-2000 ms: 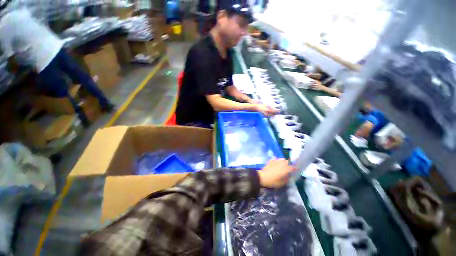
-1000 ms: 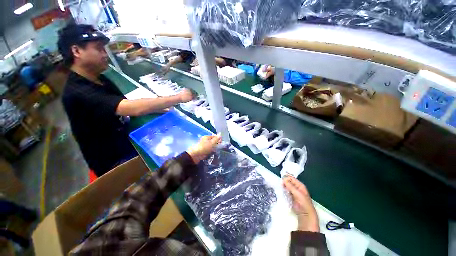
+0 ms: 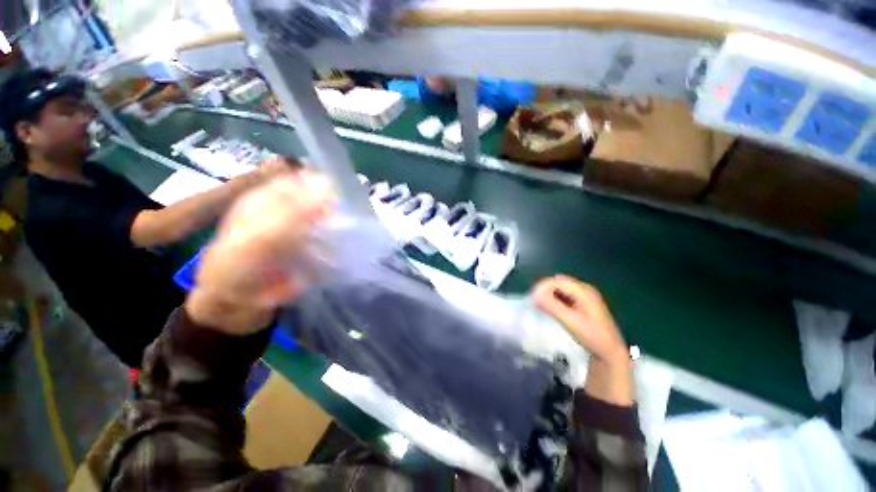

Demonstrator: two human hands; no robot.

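My left hand [image 3: 264, 252] is blurred and closed on the upper end of a clear plastic bag [image 3: 423, 336], raised and tilted over the pale work mat [image 3: 403, 413]. Black cables show inside the bag and at its lower right end [image 3: 552, 413]. My right hand [image 3: 581, 317] is beside the bag's right side with its fingers curled; whether it holds anything is unclear. White devices in their bags [image 3: 495, 258] lie in a row on the green conveyor belt beyond the bag.
A person in black works at the left. A shelf post [image 3: 312, 120] stands beyond my left hand. A power strip [image 3: 788, 101] hangs at upper right. Foam bags [image 3: 759, 452] lie at lower right, others [image 3: 821, 351] on the belt. Cardboard boxes [image 3: 648, 154] stand behind the belt. An open carton is lower left.
My left hand has lifted the bag's upper end from the mat, and the cables have shifted toward its lower right end. My right hand has left the nearest white device. The view has turned right.
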